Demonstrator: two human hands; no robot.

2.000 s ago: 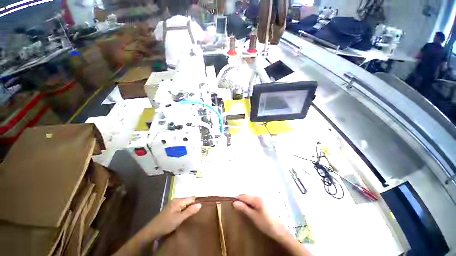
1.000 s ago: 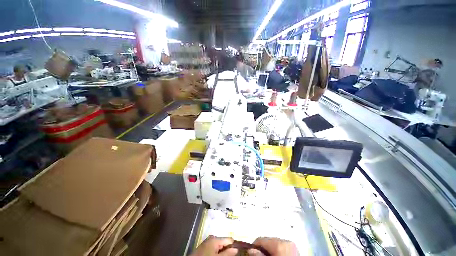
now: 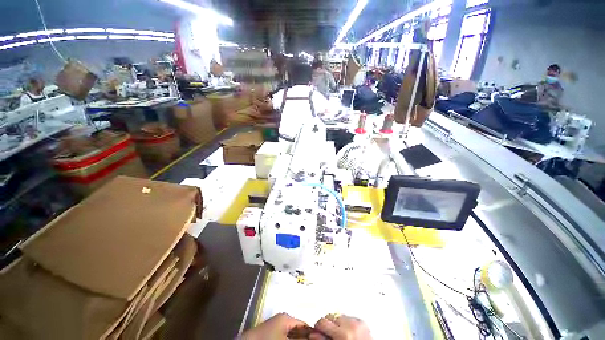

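My left hand (image 3: 278,327) and my right hand (image 3: 341,327) are close together at the bottom edge, both cut off by it. Between the fingers a small bit of the brown workpiece (image 3: 306,332) shows; the rest is out of the picture. They are in front of the white sewing machine (image 3: 289,240) with its blue label. The small yellow-orange clamp part (image 3: 300,278) is under the head, apart from my hands.
A tall pile of brown workpieces (image 3: 113,239) stands at left. A control screen (image 3: 431,203) is right of the head. A tape roll (image 3: 496,275), black cable (image 3: 483,312) and slim dark tool (image 3: 442,321) lie at right. A person (image 3: 297,109) is behind the machine.
Since the first frame the view has tilted up, so my hands and the workpiece show lower and mostly cut off. My hands are now closer together. Little differs from one second ago.
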